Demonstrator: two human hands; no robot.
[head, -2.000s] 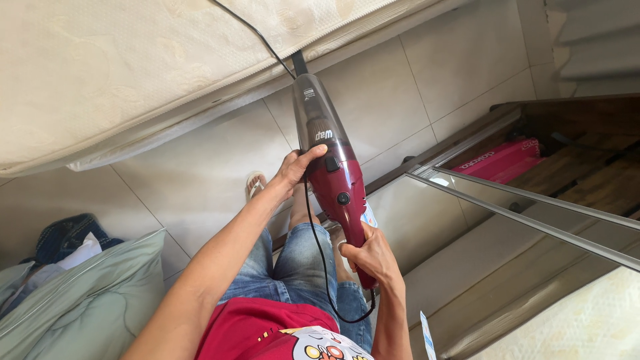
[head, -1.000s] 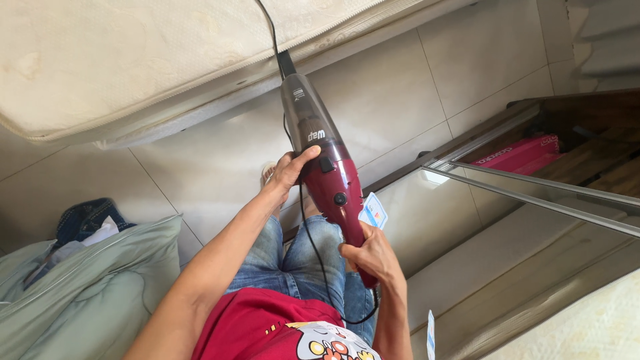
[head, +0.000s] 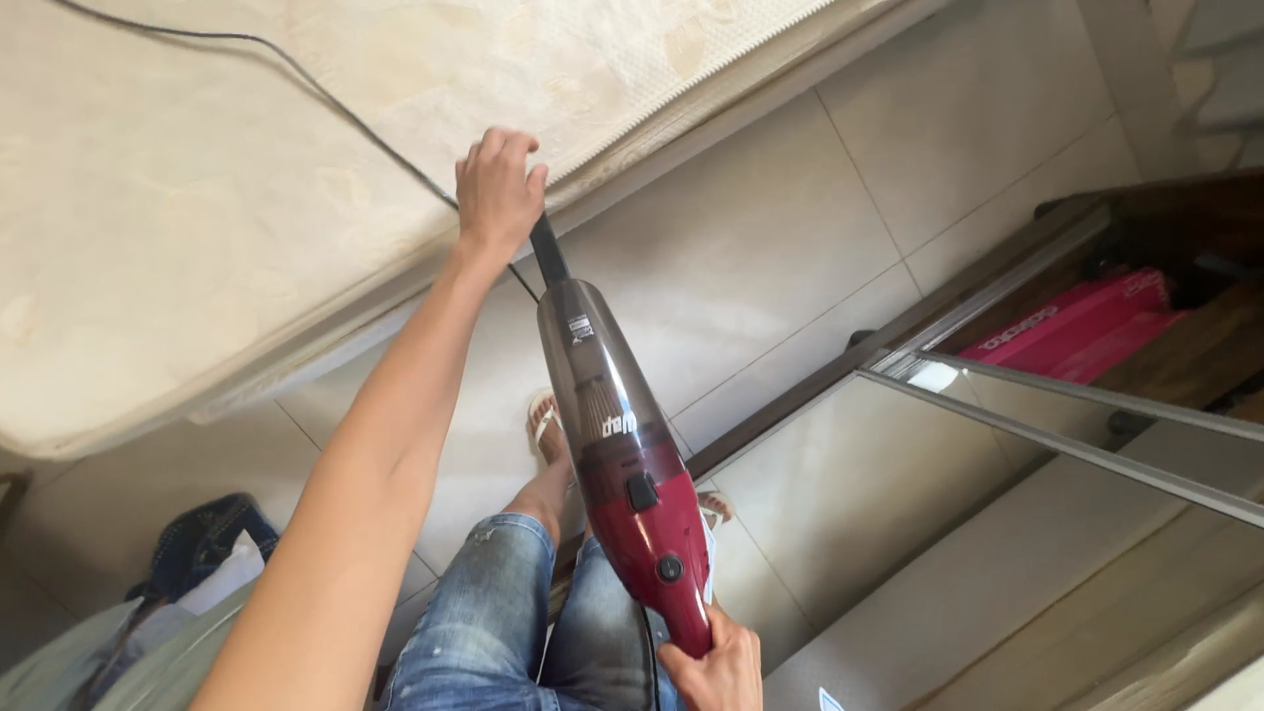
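A red and smoky-clear Wap handheld vacuum cleaner points away from me, its black nozzle reaching toward the edge of a cream mattress. My right hand grips the vacuum's rear handle. At the front end, my left hand is over the mattress edge beside the nozzle tip, fingers bent; whether it touches the nozzle or the cord is unclear. The black power cord runs across the mattress and passes behind my left hand. Its lower part hangs by my jeans.
Below the mattress lies a tiled floor. To the right stands a mirrored sliding door with metal rails; a pink box lies beyond it. Dark denim and a pale green cloth item are at lower left.
My left hand has left the vacuum's body and moved forward to the mattress edge near the nozzle. My right hand still holds the handle. The cord now lies farther left across the mattress.
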